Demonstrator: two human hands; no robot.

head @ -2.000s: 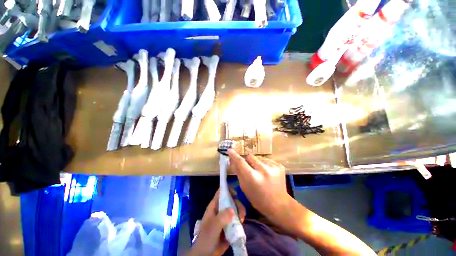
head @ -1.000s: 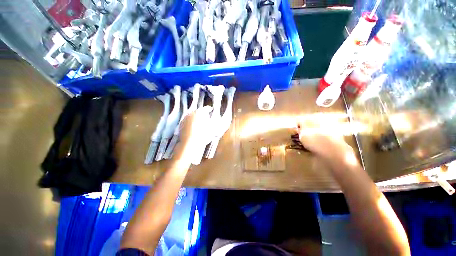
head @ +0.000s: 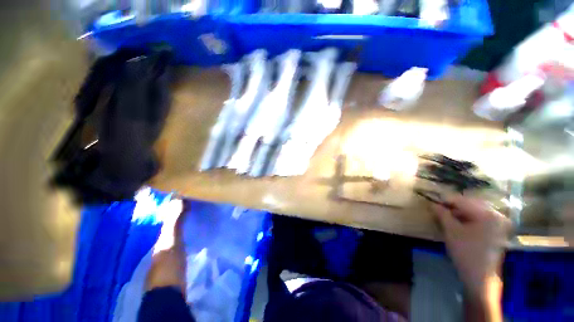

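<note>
The frame is blurred. My left hand (head: 167, 238) is at the lower left, over the lap-side blue crate; its fingers are smeared and I cannot tell if it holds anything. My right hand (head: 475, 236) is at the bench's front edge, just below the pile of black strips (head: 454, 172); its thumb and finger pinch a thin black strip (head: 432, 198). Several pale grey handle parts (head: 277, 119) lie side by side on the bench. The tan work pad (head: 368, 190) lies left of the strips with dark marks on it.
A small white glue bottle (head: 405, 88) lies behind the pad. Blue supply crates (head: 390, 53) stand along the back. Black cloth (head: 129, 126) lies at the left bench end. Large white-and-red bottles (head: 541, 60) are at the upper right. Crumpled film (head: 204, 283) lies in the lap-side crate (head: 259, 242).
My left hand has moved from the row of parts down and left over the lap-side crate. My right hand has drawn back from the pile towards the front edge. The view has shifted.
</note>
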